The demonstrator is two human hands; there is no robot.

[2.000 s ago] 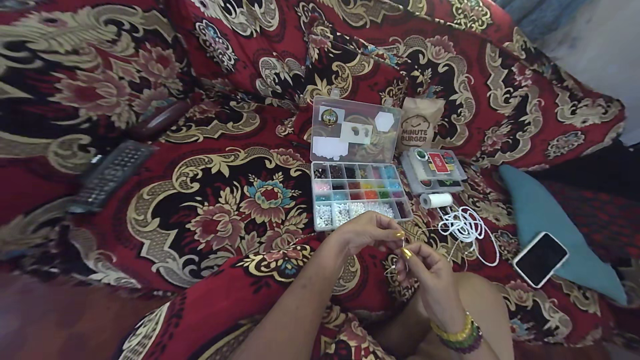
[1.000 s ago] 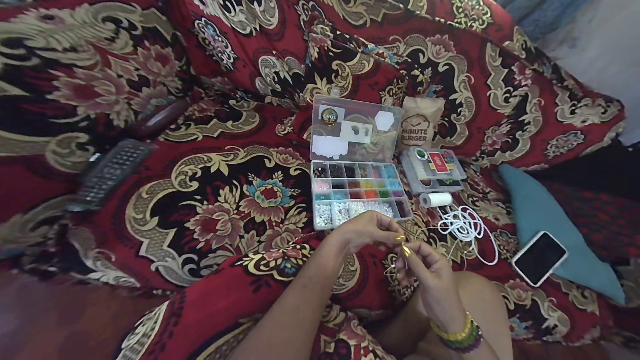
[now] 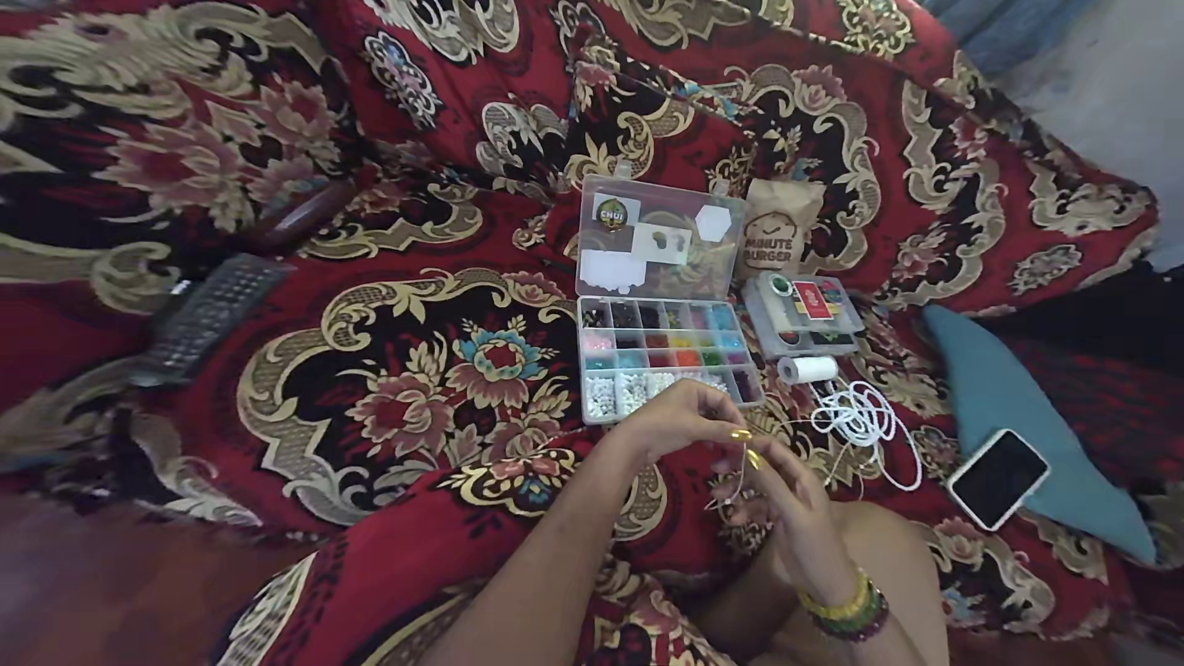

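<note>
My left hand [image 3: 680,421] and my right hand [image 3: 786,481] meet at the fingertips, pinching a thin white string [image 3: 740,476] whose end hangs below them. Anything small between the fingertips is too fine to make out. Beaded bracelets [image 3: 846,610] circle my right wrist. Just beyond my hands lies a clear plastic bead organizer box [image 3: 585,370] with its lid raised, its compartments holding white and coloured beads. To the right of the box are a spool of white thread [image 3: 807,370] and a loose coil of white cord [image 3: 860,416].
A second plastic case [image 3: 763,324] sits before a brown paper bag [image 3: 784,217]. At right, a smartphone [image 3: 999,479] rests partly on a teal pillow [image 3: 1036,416]. A remote control [image 3: 213,319] lies at left on the floral sofa cover [image 3: 444,370]. My bent leg is below my right hand.
</note>
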